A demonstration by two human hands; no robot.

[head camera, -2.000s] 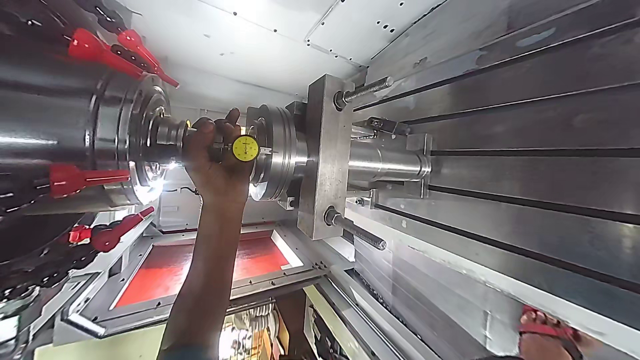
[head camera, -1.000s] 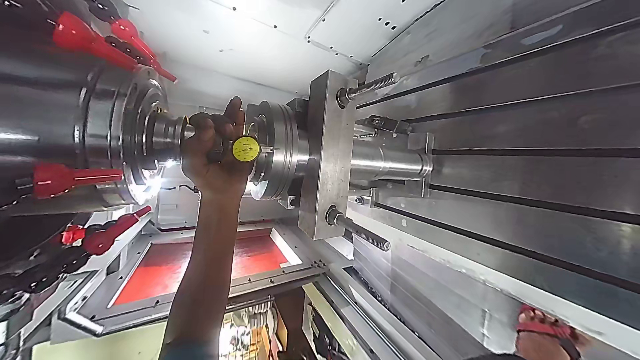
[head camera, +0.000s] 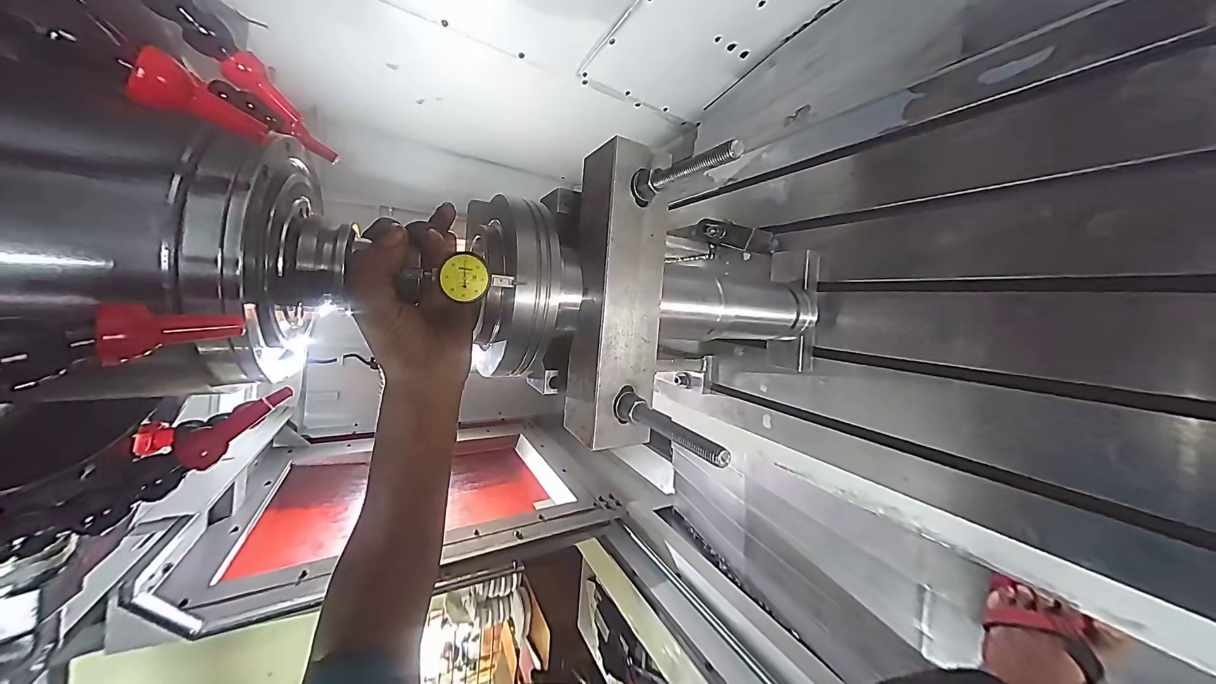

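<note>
My left hand reaches up from the bottom, its fingers curled around the stem or holder of a dial indicator with a yellow face. The hand is between the stepped metal nose of the machine spindle on the left and a grooved round metal flange on the right. The indicator's tip and its contact are hidden. Behind the flange, a steel clamp bar with two threaded studs crosses the cylindrical metal shaft. My right hand is out of view.
Red coolant nozzles surround the spindle. A slotted machine table spans the right. A red panel in a metal frame lies below the flange. A sandaled foot stands at the lower right.
</note>
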